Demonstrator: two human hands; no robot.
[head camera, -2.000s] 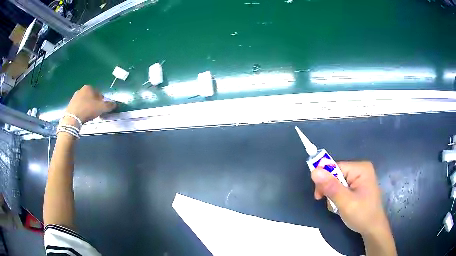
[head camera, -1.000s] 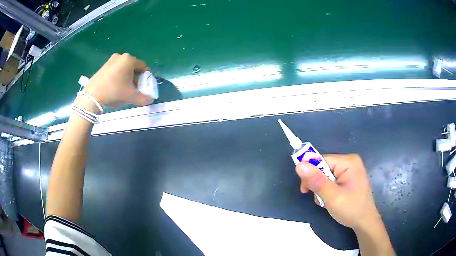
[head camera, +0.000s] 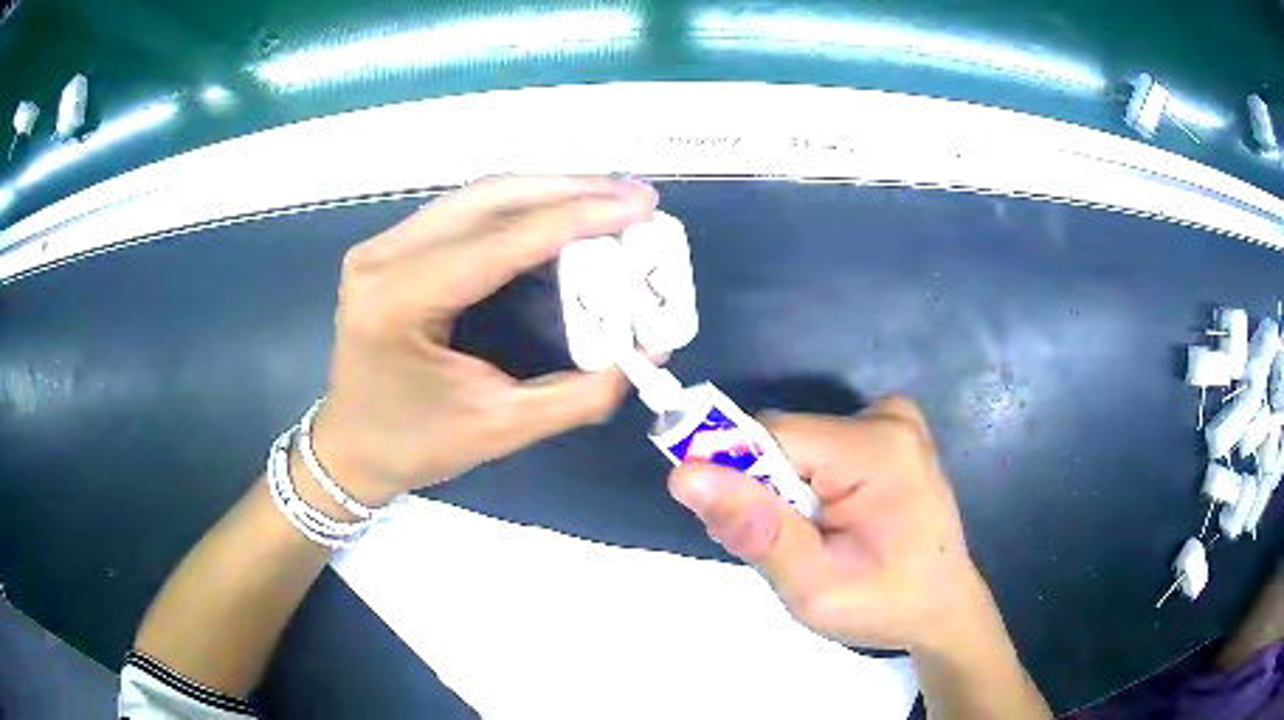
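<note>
My left hand (head camera: 448, 331) holds two white units (head camera: 662, 281) side by side between thumb and fingers, above the dark worktop. Their end faces show small dark curved marks. My right hand (head camera: 845, 513) holds the glue tube (head camera: 732, 447), white with blue-purple print. Its nozzle (head camera: 645, 377) points up and left, and its tip is at the lower part of the left unit's end face. Whether glue comes out cannot be told.
A pile of white units with leads lies at right on the dark worktop (head camera: 1042, 366). A large white sheet (head camera: 606, 619) lies below my hands. More units stand on the green belt (head camera: 662, 63) behind the white rail (head camera: 845, 134). A person's purple sleeve (head camera: 1218, 692) shows at lower right.
My left hand has come from the belt to above the worktop with two units held. The tube's nozzle now meets them. The view has shifted, and the purple sleeve has appeared.
</note>
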